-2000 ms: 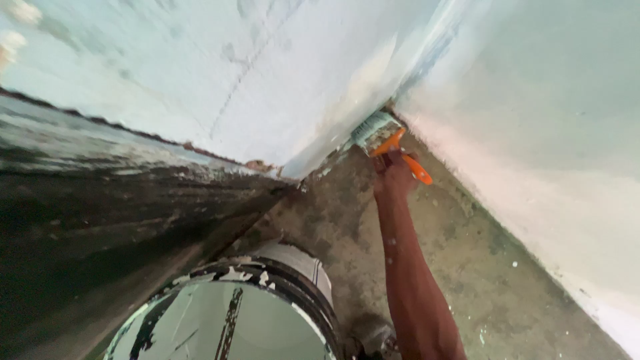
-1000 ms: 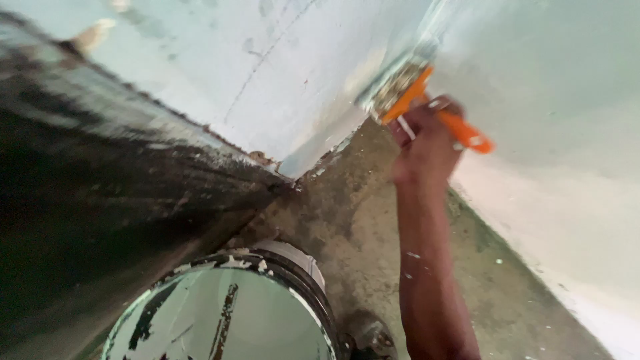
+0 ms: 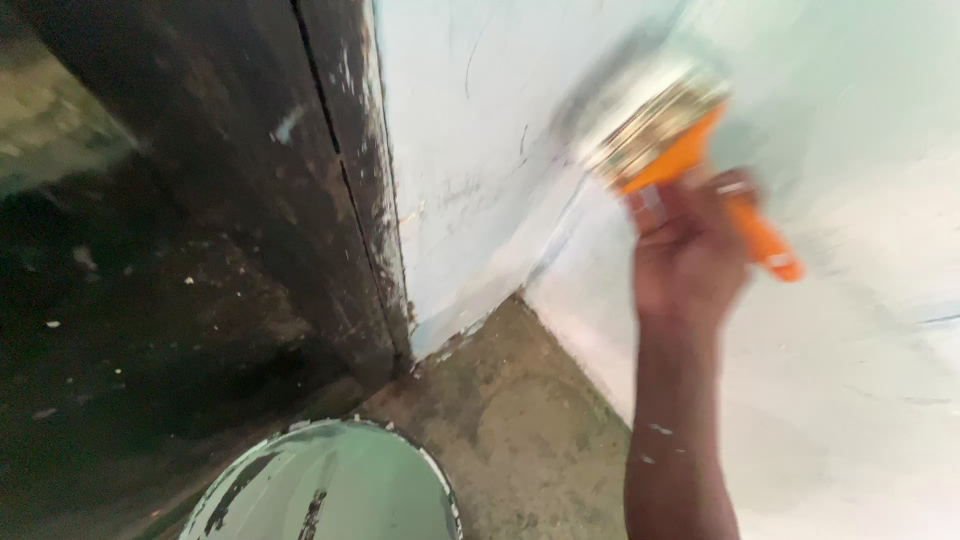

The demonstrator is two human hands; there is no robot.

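My right hand (image 3: pixel 694 240) grips a wide paintbrush (image 3: pixel 664 154) by its orange handle, with the metal ferrule and pale bristles pointing up and left. The bristles are blurred and lie at or close to the inner corner where two walls meet; whether they touch is hard to tell. Pale paint specks mark my forearm. Below and left stands a bucket (image 3: pixel 352 426) with a paint-crusted rim and light green paint inside. My left hand is out of view.
A dark, paint-scuffed panel (image 3: pixel 225 187) fills the left side. Beside it rises a narrow whitish wall (image 3: pixel 465 150), which meets a pale wall (image 3: pixel 825 390) on the right. The stained concrete floor (image 3: pixel 525 405) runs into the corner between them.
My right hand has carried the brush from low in the corner near the floor up along the wall joint. The view has also shifted.
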